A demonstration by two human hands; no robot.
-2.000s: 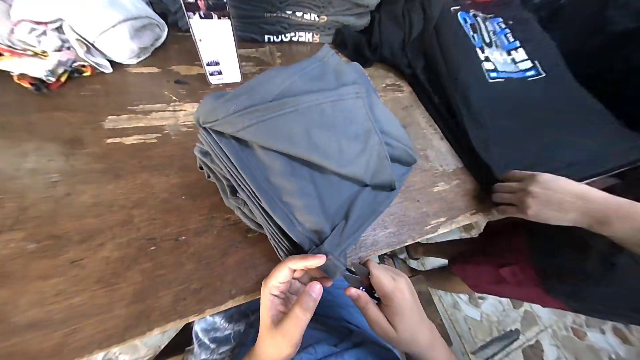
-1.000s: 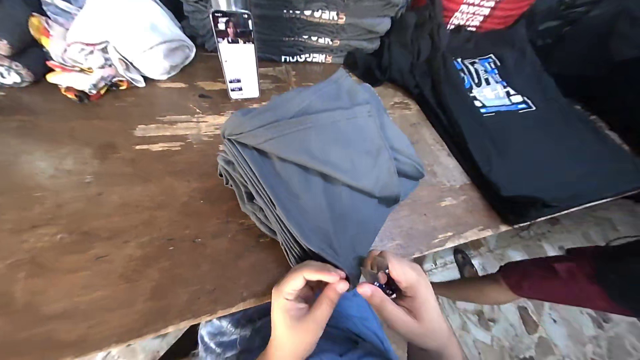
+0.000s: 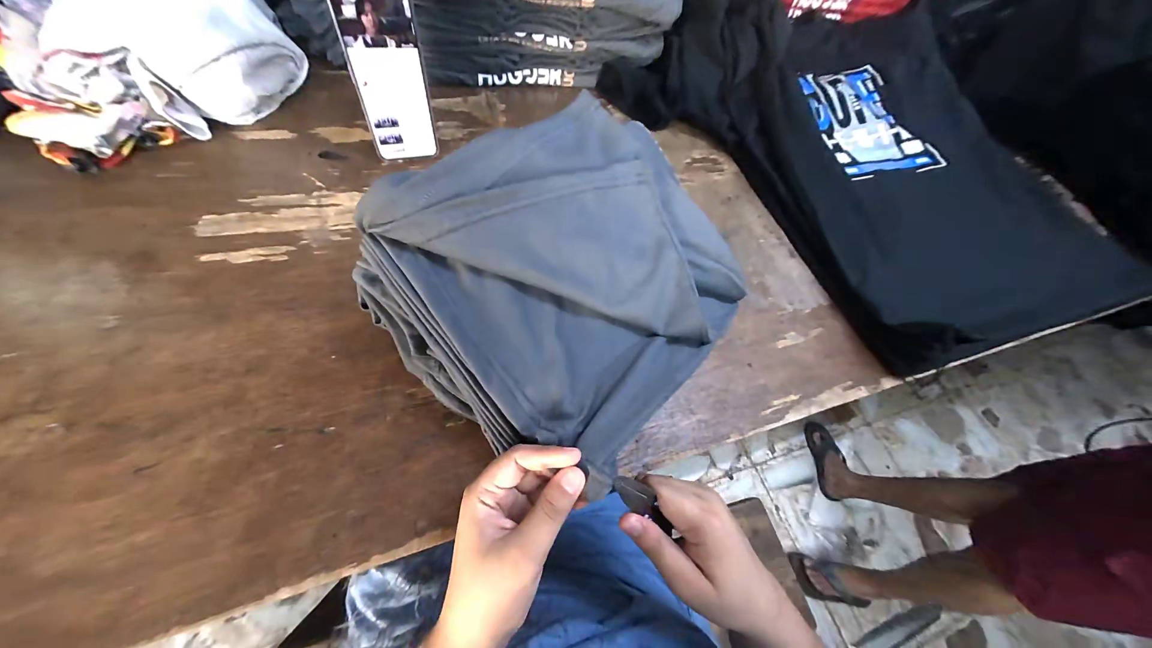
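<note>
A stack of folded dark grey fabric garments [image 3: 540, 270] lies near the table's front edge, one corner pointing toward me. My left hand [image 3: 522, 513] pinches the cloth at that corner between thumb and fingertips. Just right of it, my right hand [image 3: 711, 549] is closed around a small dark cutting tool [image 3: 637, 495], probably thread snips, whose tip is at the same corner. The tool's blades are partly hidden by the fingers and cloth.
On the worn wooden table [image 3: 180, 378] stand a phone [image 3: 391, 99], a stack of printed dark shirts [image 3: 540, 45], a white cloth bundle [image 3: 207, 54] and a black printed shirt [image 3: 936, 243]. A person's legs [image 3: 909, 495] are at the right, beside the table.
The other person's hand, on the black shirt two seconds ago, is gone from it; that person's legs now show at the right. My hands stay at the grey cloth's corner.
</note>
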